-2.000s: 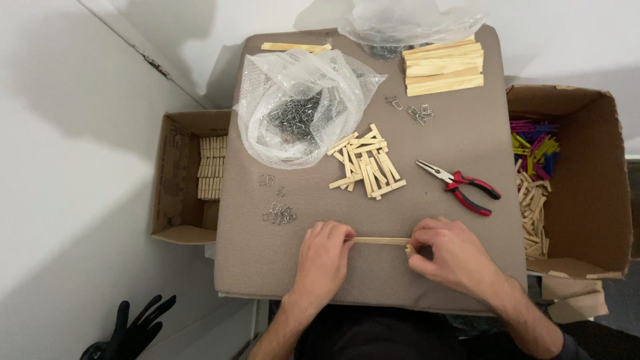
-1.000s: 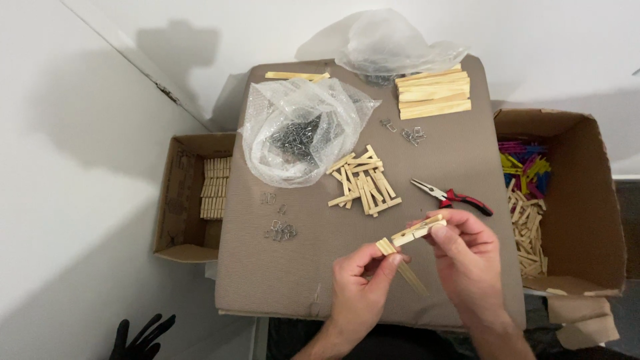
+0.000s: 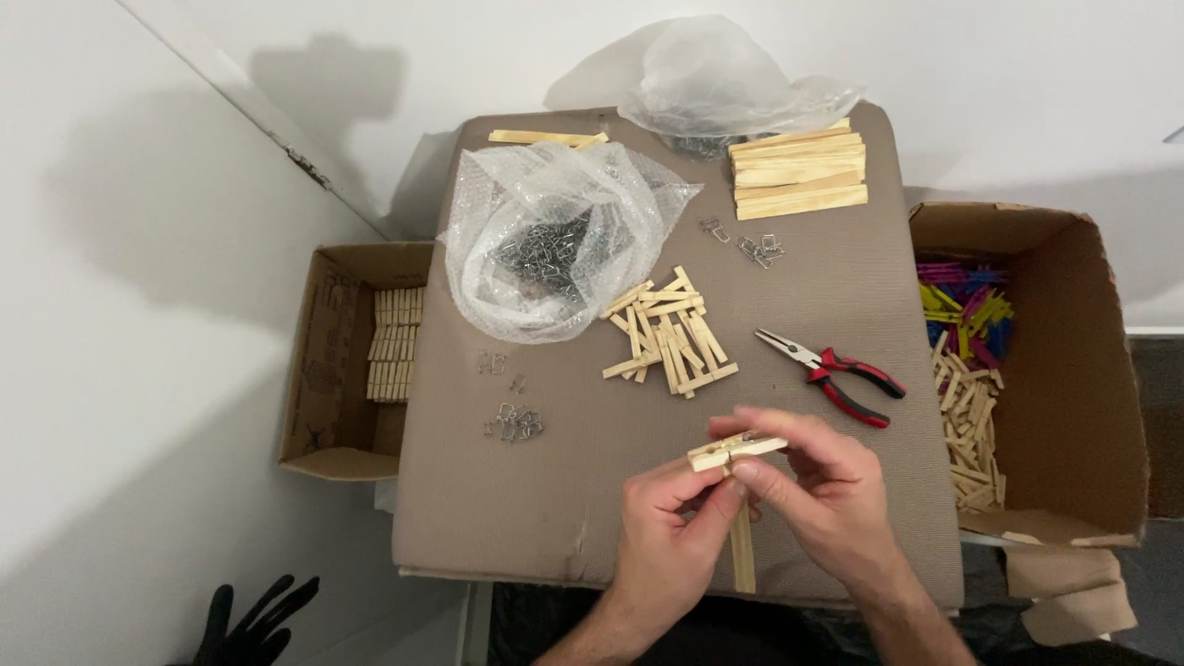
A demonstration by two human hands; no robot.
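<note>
My left hand (image 3: 680, 523) and my right hand (image 3: 823, 495) meet near the front of the padded brown surface, both gripping a wooden clothespin (image 3: 731, 451) between thumbs and fingers. A long wooden strip (image 3: 743, 552) points down from beneath the hands; which fingers touch it is hidden. Behind the hands lies a loose pile of wooden clothespin pieces (image 3: 671, 333). Long-nose pliers (image 3: 832, 375) with red and black handles rest right of the pile, jaws toward the upper left. Small metal springs (image 3: 518, 423) form a heap on the left.
A bubble-wrap bag (image 3: 555, 250) holds many springs, with another plastic bag (image 3: 721, 83) behind. Wooden strips (image 3: 800, 171) are stacked at back right. A cardboard box (image 3: 1064, 370) of coloured and wooden clothespins stands right, another box (image 3: 324, 370) left. A black glove (image 3: 254, 624) is lower left.
Two seconds ago my hands were apart, holding a long strip level near the front edge. They have come together and up, a clothespin now between them and a strip hanging below.
</note>
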